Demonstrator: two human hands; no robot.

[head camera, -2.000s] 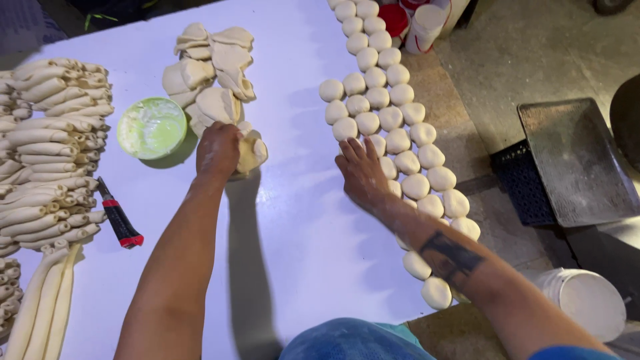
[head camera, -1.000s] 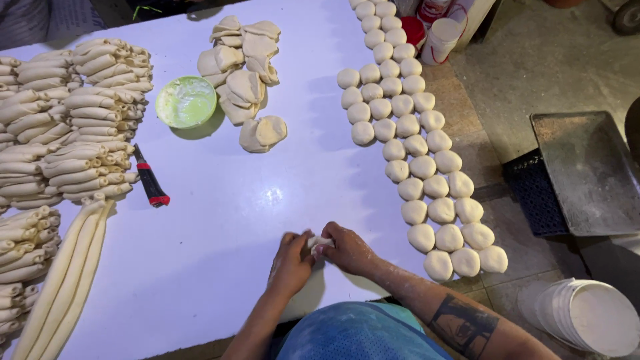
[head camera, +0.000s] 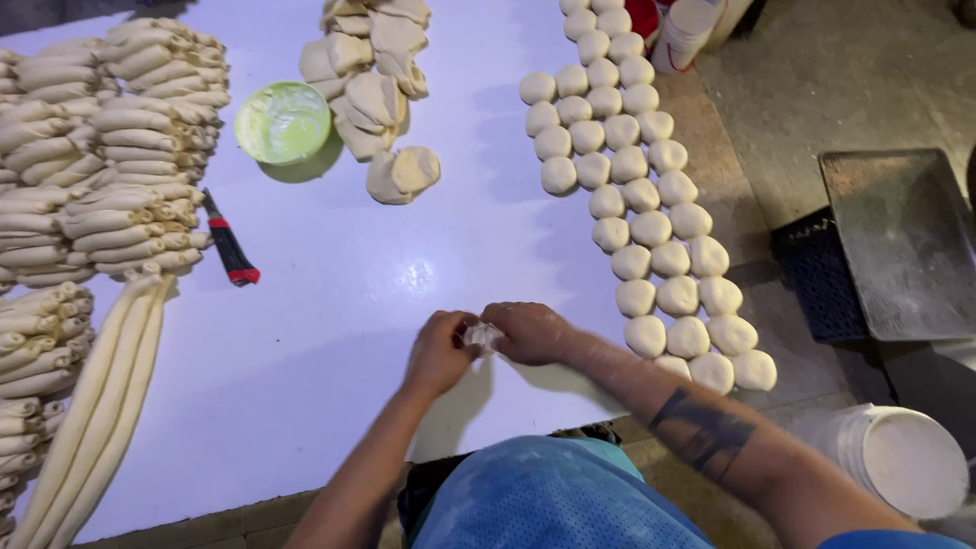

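Note:
Near the front edge of the white table (head camera: 320,305), my left hand (head camera: 444,352) and my right hand (head camera: 530,333) pinch a small piece of dough (head camera: 483,335) between them. Its underside and full shape are partly covered by my fingers. Rows of round dough balls (head camera: 650,228) stand to the right of my hands. Farther back lie overlapping flat dough pieces (head camera: 372,103), with a couple of them (head camera: 404,174) apart at the near end. A green bowl (head camera: 283,123) with a pale smear inside sits to their left.
Rolled dough pieces (head camera: 137,145) are stacked at the left, with long dough strips (head camera: 99,412) in front. A black and red utility knife (head camera: 231,248) lies beside them. Off the table's right side are a metal tray (head camera: 903,244), a dark crate (head camera: 820,278) and white buckets (head camera: 915,461).
My left hand has left the flat dough pieces and my right hand the dough balls. Both came together near the front edge, around a piece of dough, and remain there.

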